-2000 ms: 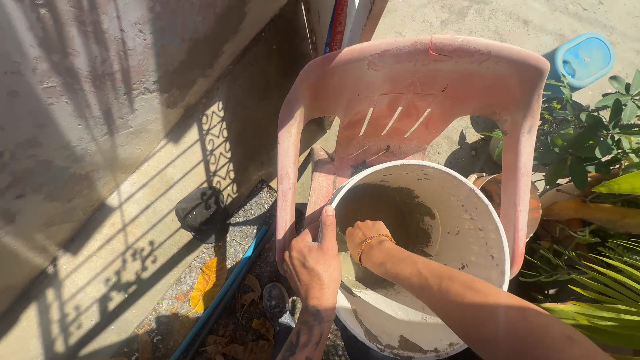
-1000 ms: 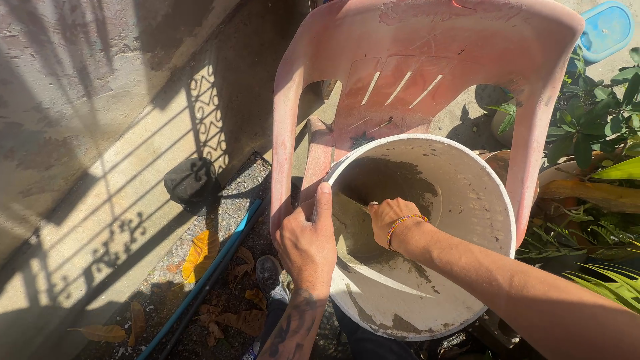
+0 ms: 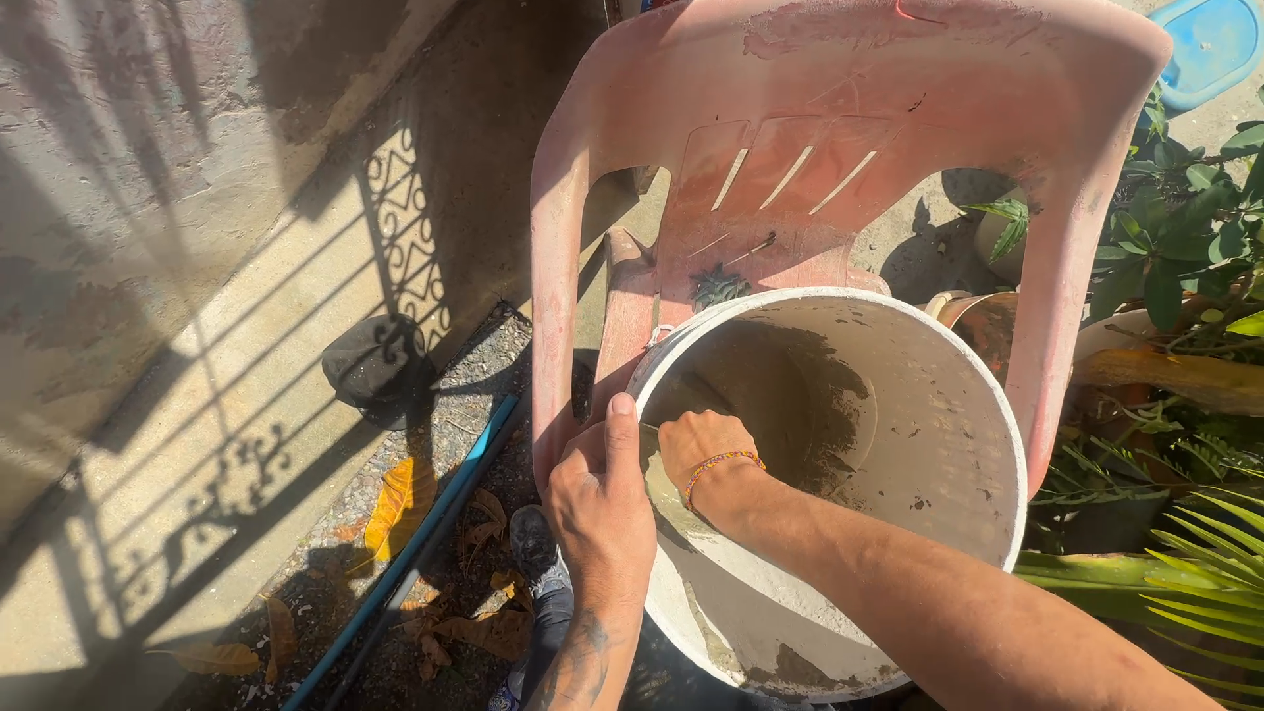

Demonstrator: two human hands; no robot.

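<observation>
A white plastic bucket (image 3: pixel 948 434) stands tilted on the seat of a faded pink plastic chair (image 3: pixel 869 79). Wet grey-brown mortar or similar paste coats part of its inner wall and bottom. My left hand (image 3: pixel 602 484) grips the bucket's left rim, thumb on top. Inside the bucket, near the left wall, my right hand (image 3: pixel 706 454) is closed in a fist, with a woven bracelet at the wrist. What it holds is hidden beneath it; a thin edge shows by the knuckles, too little to name.
Left of the chair lie a blue pipe (image 3: pixel 405 558), dry leaves (image 3: pixel 400 509) and a black object (image 3: pixel 375 365) beside a plastered wall (image 3: pixel 118 148). Potted plants (image 3: pixel 1165 237) crowd the right side, below a light-blue plastic item (image 3: pixel 1207 49). My shoe (image 3: pixel 533 543) is near the chair's left side.
My right hand has moved toward the bucket's left wall, close to my left hand. My left hand stays on the rim.
</observation>
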